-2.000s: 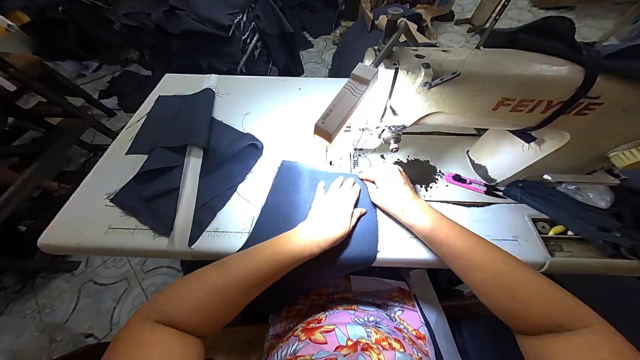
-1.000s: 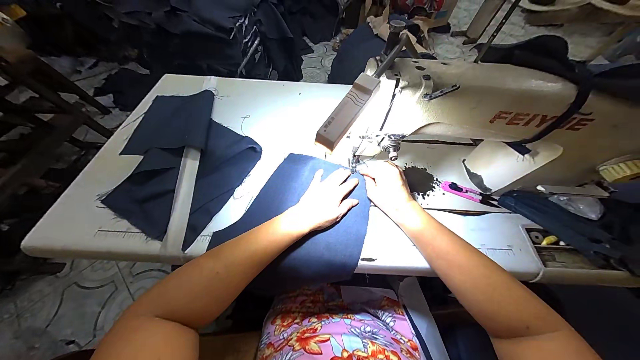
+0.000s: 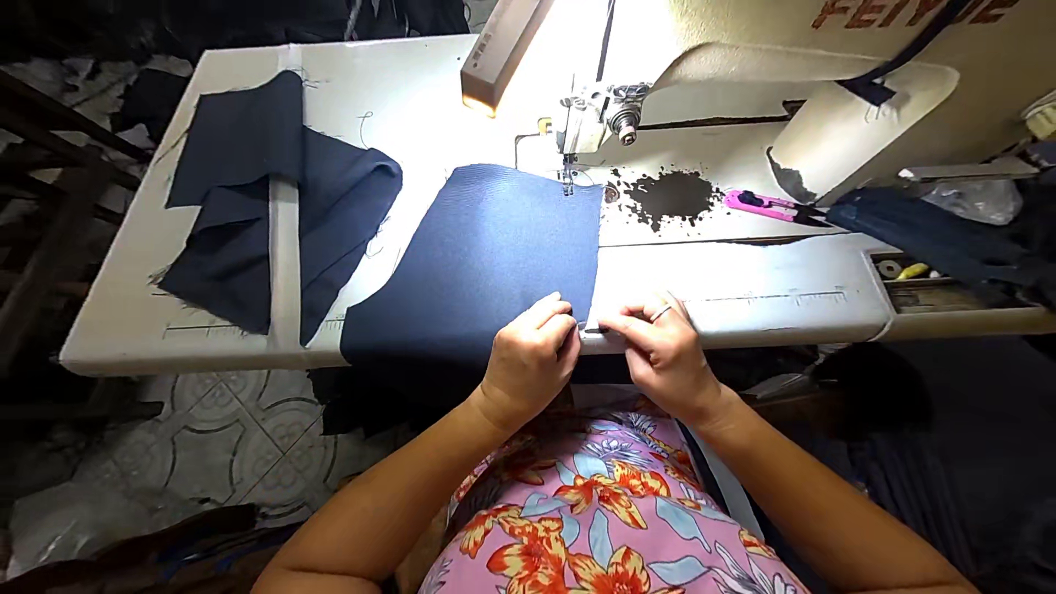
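A dark blue fabric panel [image 3: 503,247] lies on the white sewing table, its top right edge beneath the presser foot [image 3: 568,177] of the sewing machine [image 3: 726,66]. At the table's front edge my left hand [image 3: 536,351] pinches the panel's right edge between thumb and fingers. Just to its right, my right hand [image 3: 664,346], with a ring on one finger, has thumb and forefinger closed on a small dark bit, perhaps the fabric's edge or a scrap; which one I cannot tell. The two hands are close but apart.
Dark fabric pieces [image 3: 239,198] lie at the left, partly under a pale strip [image 3: 285,256]. Pink thread snips [image 3: 771,206] rest right of a dark patch [image 3: 672,198] on the machine bed. A long box [image 3: 499,54] stands behind the needle. An open tray [image 3: 932,293] holds small items.
Both hands have moved from beside the presser foot to the table's front edge. The blue panel's upper edge is still at the foot. The view has shifted closer.
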